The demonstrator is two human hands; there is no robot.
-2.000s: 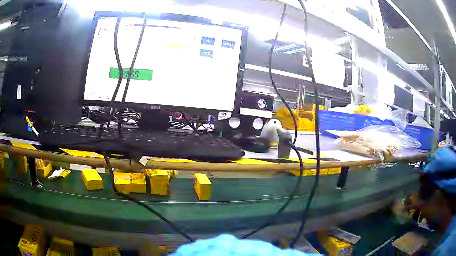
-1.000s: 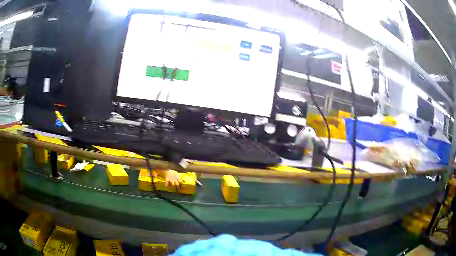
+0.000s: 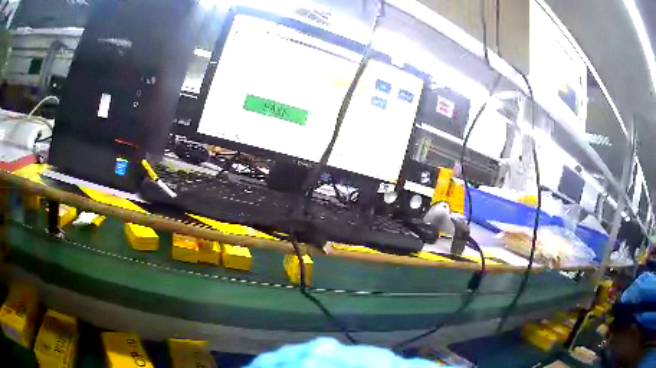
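Note:
Neither of my hands is in view. Several small yellow boxes stand on the green belt under the shelf, one at the left (image 3: 142, 236) and one further right (image 3: 297, 269). More yellow boxes with dark lettering lie nearer me at the lower left, one of them (image 3: 56, 341) cut by the bottom edge. Above the belt, the monitor (image 3: 309, 93) shows a white page with a green bar. The black keyboard (image 3: 288, 215) lies below it. The grey-white scanner (image 3: 444, 219) stands right of the keyboard.
The black computer tower (image 3: 108, 93) stands left of the monitor. Black cables (image 3: 536, 180) hang across the view. Clear bags (image 3: 550, 243) lie by a blue bin (image 3: 503, 206) at the right. A person in a blue cap (image 3: 641, 291) is at the right edge. Light blue fabric (image 3: 324, 355) shows at bottom centre.
The view has shifted and tilted, so the tower and monitor sit further right in the picture. A hand seen at the row of boxes on the upper belt one second ago no longer shows.

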